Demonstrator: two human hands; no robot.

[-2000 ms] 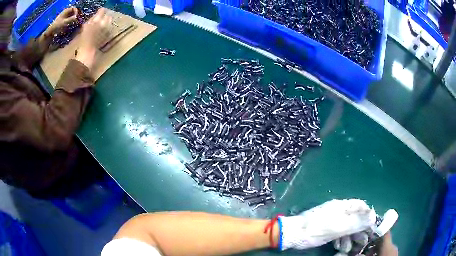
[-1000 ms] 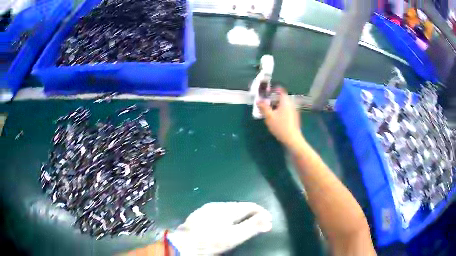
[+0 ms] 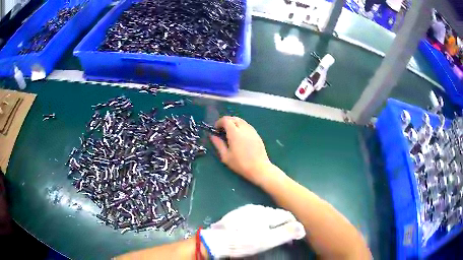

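Observation:
My right hand is bare, at the right edge of the loose pile of black-and-silver parts. Its thumb and fingertips close around a small black-and-silver part. My left hand, in a white knitted glove, is low over the bench near the bottom edge. Its fingers are together; a thin dark line shows between them, and whether it holds anything is unclear. A white curved unit with a red spot at its lower end lies on the green surface beyond the rail.
A blue bin of dark parts stands at the far side. Another blue bin is upper left. A blue tray of white and silver units is at right. A metal rail and slanted post edge the bench. Brown cardboard lies left.
My right hand has let go of the white unit beyond the rail and moved back left to the pile's edge. My gloved hand stays low. The view has turned right, then partly back left.

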